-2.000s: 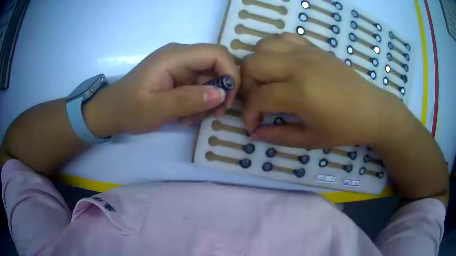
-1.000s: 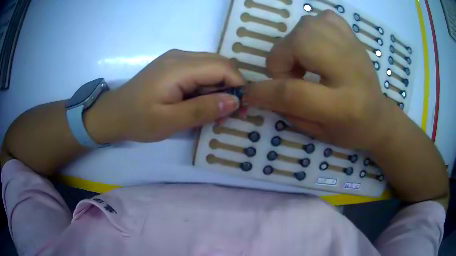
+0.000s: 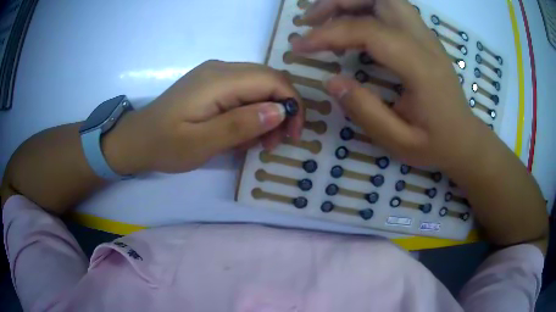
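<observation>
The white foam packing tray [image 3: 378,214] lies at an angle on the bench, with columns of dumbbell-shaped slots. My left hand [image 3: 213,119] holds the short dark component stack [image 3: 289,107] between thumb and index finger, over the tray's left edge. My right hand [image 3: 390,85] is above the tray, fingers spread, with nothing visible in it. In the left column, three lower slots hold a dark round component [image 3: 310,165] at the right end only; their left ends are brown. Columns further right have dark discs at both ends. My right hand hides part of the tray.
Yellow tape [image 3: 110,223] runs along the bench's front edge; yellow and red tape [image 3: 529,91] run down the right side. A dark-edged object [image 3: 13,55] stands at the far left edge. Another slotted board shows at the top right corner [image 3: 548,18].
My right hand was at the end of the stack a second ago; it has moved off it, over the tray, and its fingers have spread. My left hand has stayed nearly still, holding the stack.
</observation>
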